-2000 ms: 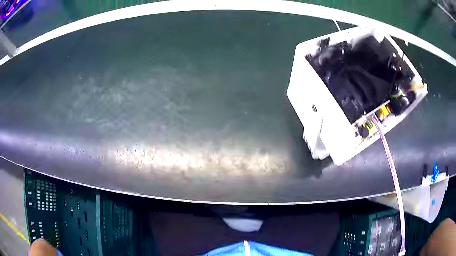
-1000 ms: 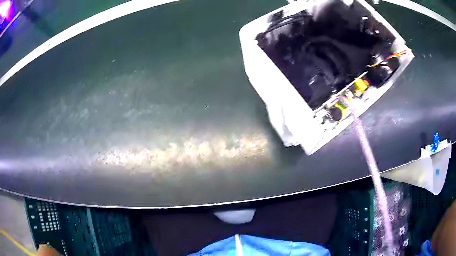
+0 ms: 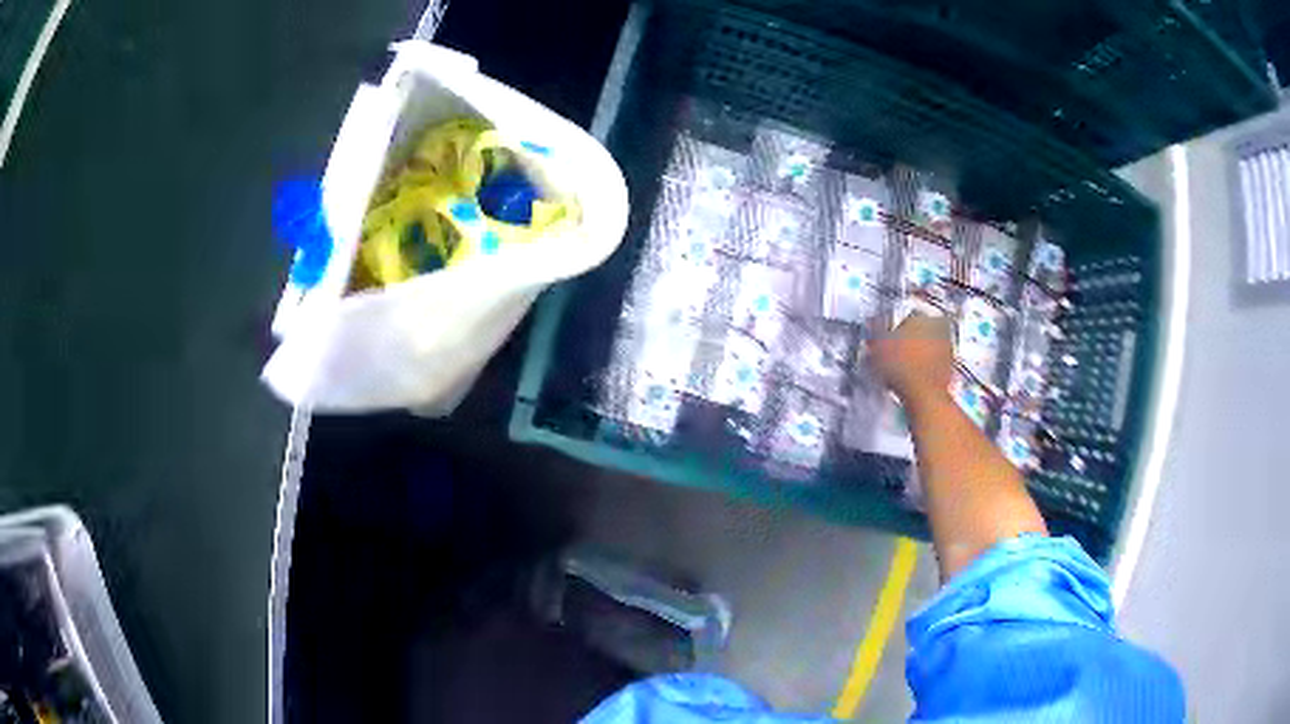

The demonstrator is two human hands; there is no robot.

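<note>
My right hand reaches down into the dark green parts crate, over rows of silvery heat sink modules with small light-blue marks. Its fingertips are at the modules in the right half of the crate. They are small and blurred, so I cannot tell whether they grip one. My left hand is not in view. Part of a white housing with a dark interior shows at the lower left edge, cut off by the picture's rim.
A white parts bag with yellow and blue bits hangs at the bench edge, left of the crate. Another dark green crate stands behind. Below are grey floor with a yellow line and a blurred pale-edged object.
The view has swung right and down from the bench to the crate. The housing has shifted to the lower left edge. My right arm now extends into the crate.
</note>
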